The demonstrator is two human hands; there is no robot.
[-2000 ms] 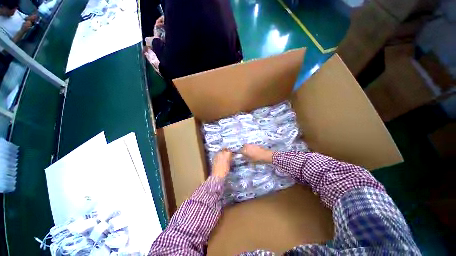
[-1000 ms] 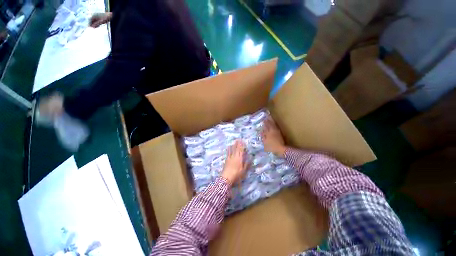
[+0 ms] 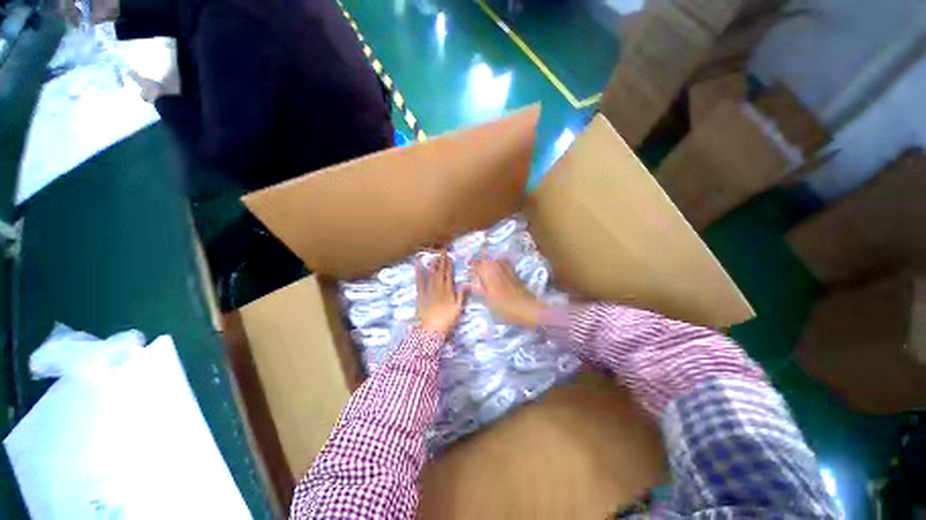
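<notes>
The open shipping carton (image 3: 406, 193) stands beside the bench with its flaps spread. Bagged units (image 3: 487, 376) fill it in tight rows, shiny and clear with white inside. My left hand (image 3: 439, 295) lies flat on the rows near the middle, fingers pointing to the far side. My right hand (image 3: 503, 289) rests on the bagged units just to the right of it, slightly blurred. Neither hand visibly grips a pack. The two hands are close together.
The green bench (image 3: 102, 244) runs along the left, with white work sheets (image 3: 132, 437) and a clear plastic bag (image 3: 81, 350) on it. A person in dark clothes (image 3: 284, 81) is beyond the carton. Other brown cartons (image 3: 721, 163) stand at right on the green floor.
My right hand has moved left from the carton's far right side towards my left hand. A clear bag now lies on the near sheet. The person's arm has left the bench's middle; the view has shifted.
</notes>
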